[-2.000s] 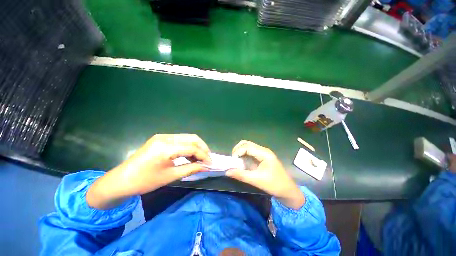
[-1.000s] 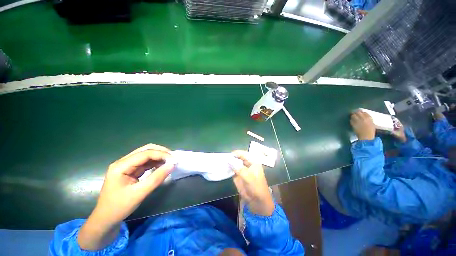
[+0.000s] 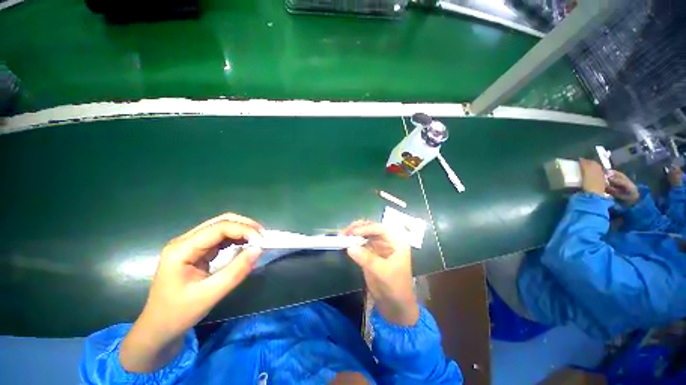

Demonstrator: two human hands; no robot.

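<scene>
My left hand (image 3: 199,278) and my right hand (image 3: 383,263) hold a white cloth (image 3: 301,241) stretched between them above the dark green bench. Each hand pinches one end between thumb and fingers. The cloth looks narrow and folded, with a thinner part hanging below it near my left hand. A white card (image 3: 404,226) lies just beyond my right hand, partly hidden by it. A short thin stick (image 3: 392,198) lies beside the card.
A printed carton (image 3: 410,156) stands with a silvery-topped bottle (image 3: 435,133) and a thin white stick (image 3: 452,172). A white rail (image 3: 301,109) borders the brighter green belt (image 3: 248,53). At right, another person's hands (image 3: 594,177) are at a white box (image 3: 563,174).
The view has swung to the right since the first frame. The cloth, bunched at first, was spread out and is now a narrower, straighter band. The other person's hands have shifted around the box.
</scene>
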